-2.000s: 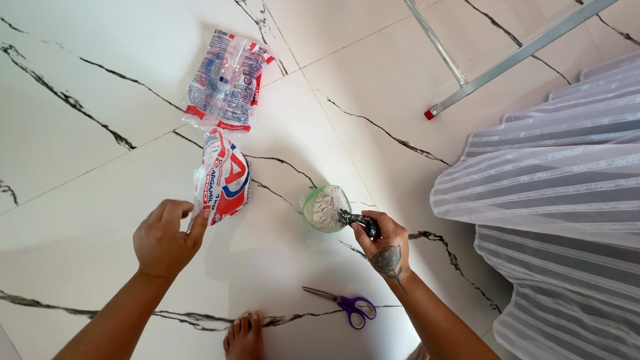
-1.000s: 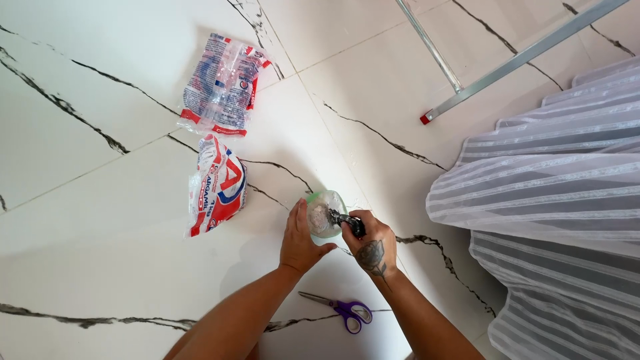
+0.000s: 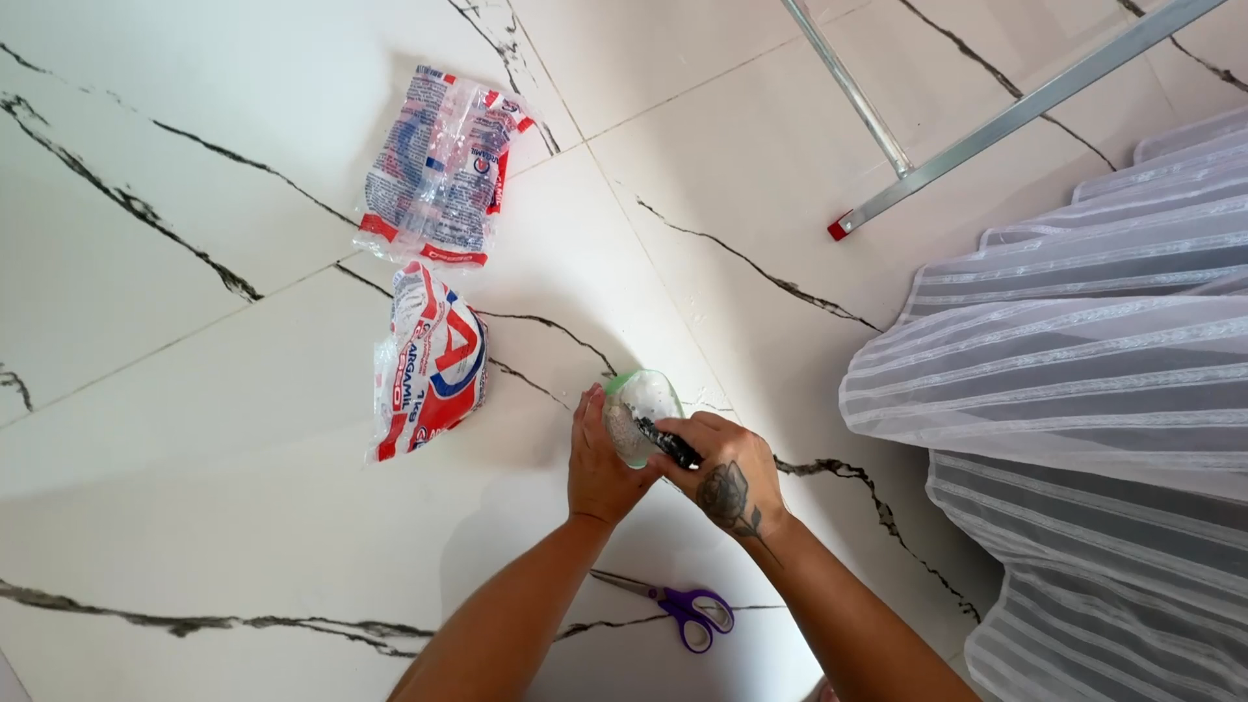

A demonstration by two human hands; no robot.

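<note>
A small green-rimmed container holds a pale powder or paste on the floor. My left hand is wrapped around its left side. In my right hand is the black handle of a tool, whose lower end dips into the pale material; its tip is hidden. To the left, a red, white and blue plastic bag of mortar stands partly filled. Above it lies a flattened clear plastic bag with similar printing. Purple-handled scissors lie below my hands, between my forearms.
Marble-patterned tiles form the floor. At the upper right, a metal frame leg ends in a red cap. A sheer striped white curtain hangs down to the floor along the right side.
My left hand has moved right, from beside the mortar bag to the container's side, and has taken hold of it. The tool stays in my right hand.
</note>
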